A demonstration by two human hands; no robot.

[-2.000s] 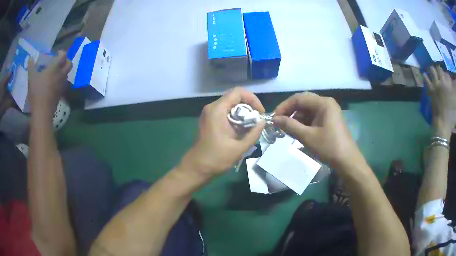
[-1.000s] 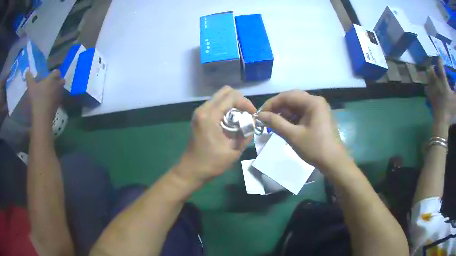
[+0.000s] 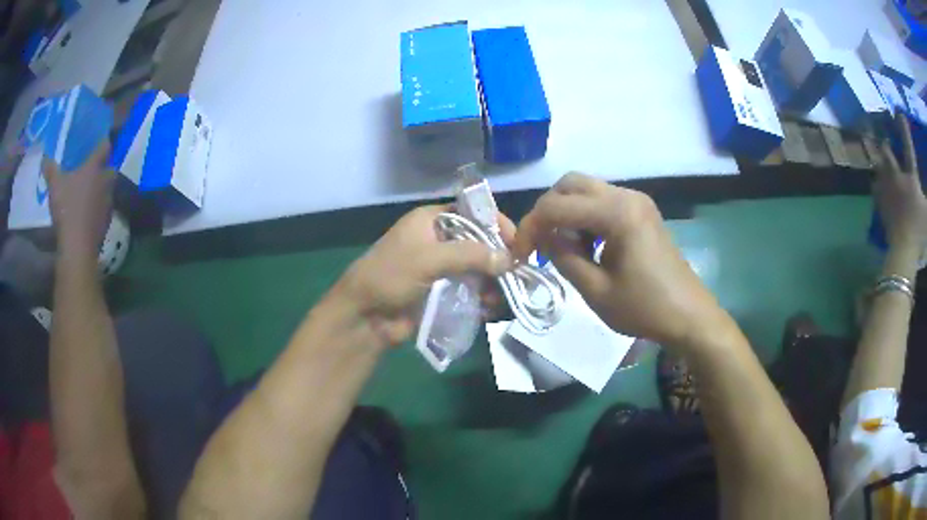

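My left hand [image 3: 412, 266] holds a folded white USB cable [image 3: 534, 300], its metal plug pointing up past the fingers and its loops hanging to the right. A clear plastic bag with a pale edge [image 3: 450, 323] hangs under the same hand. My right hand [image 3: 610, 244] is at the middle of the cable, thumb and fingertips pinched close together; whether they grip the cable or a tie is too small to tell. An open white carton with a white card flap [image 3: 579, 340] sits low behind the hands, partly hidden by them.
A light blue box [image 3: 439, 76] and a darker blue box [image 3: 513, 91] stand on the white table [image 3: 305, 112]. White-and-blue boxes stand at left [image 3: 175, 152] and right [image 3: 739, 102]. Neighbours' hands are at the far left [image 3: 79, 193] and far right [image 3: 900, 193]. The floor is green.
The cable has turned in my left hand, so the plug points up and the loops hang down right. The plastic bag now shows below. The left neighbour's blue box has tilted.
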